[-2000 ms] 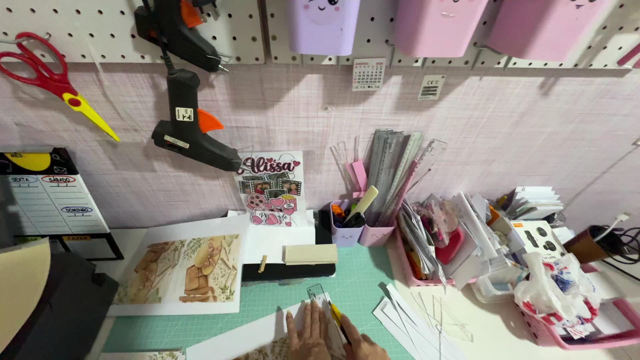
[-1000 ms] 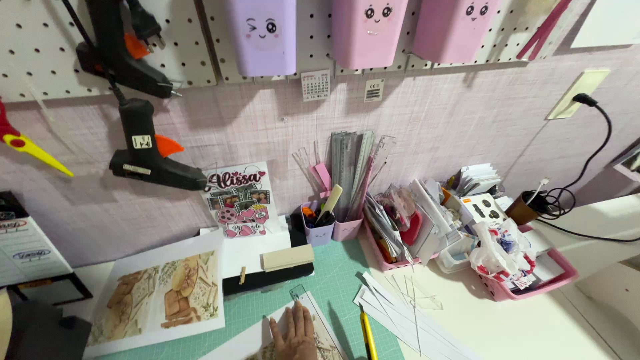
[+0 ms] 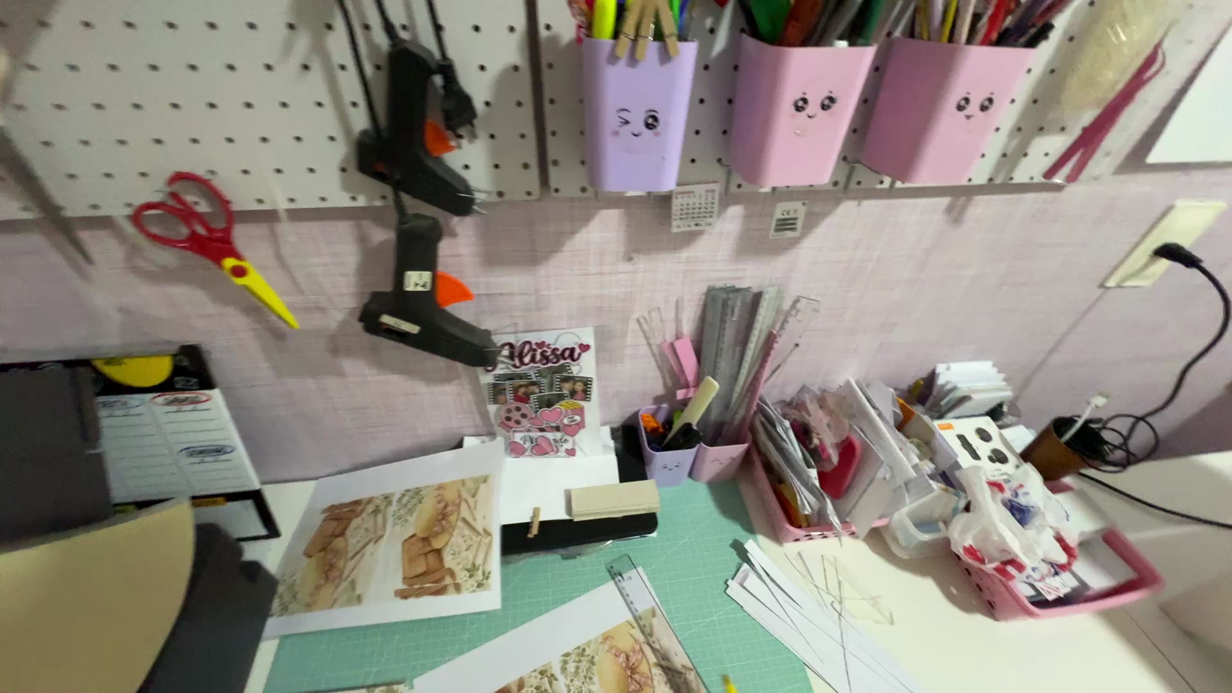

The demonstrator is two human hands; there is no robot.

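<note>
Neither my left hand nor my right hand shows in the head view now. At the bottom, a clear ruler (image 3: 647,616) lies over the right part of a printed sheet (image 3: 520,635) on the green cutting mat (image 3: 712,549). Just right of the ruler, the yellow tip of a tool (image 3: 729,683) shows at the bottom edge; the rest is out of frame. A second printed sheet (image 3: 337,481) lies to the left, partly on the mat. White paper strips (image 3: 799,616) lie on the mat's right edge.
Behind the mat stand a purple cup (image 3: 667,466) and a pink cup (image 3: 719,462) with rulers. Pink baskets (image 3: 1107,602) of supplies stand right. Glue guns (image 3: 419,298) and red-yellow scissors (image 3: 231,255) hang above. A dark machine (image 3: 217,606) is at left.
The hand that lay on the printed sheet and ruler is out of view. The yellow tool, earlier upright beside it, shows only its tip. The view has shifted left and up.
</note>
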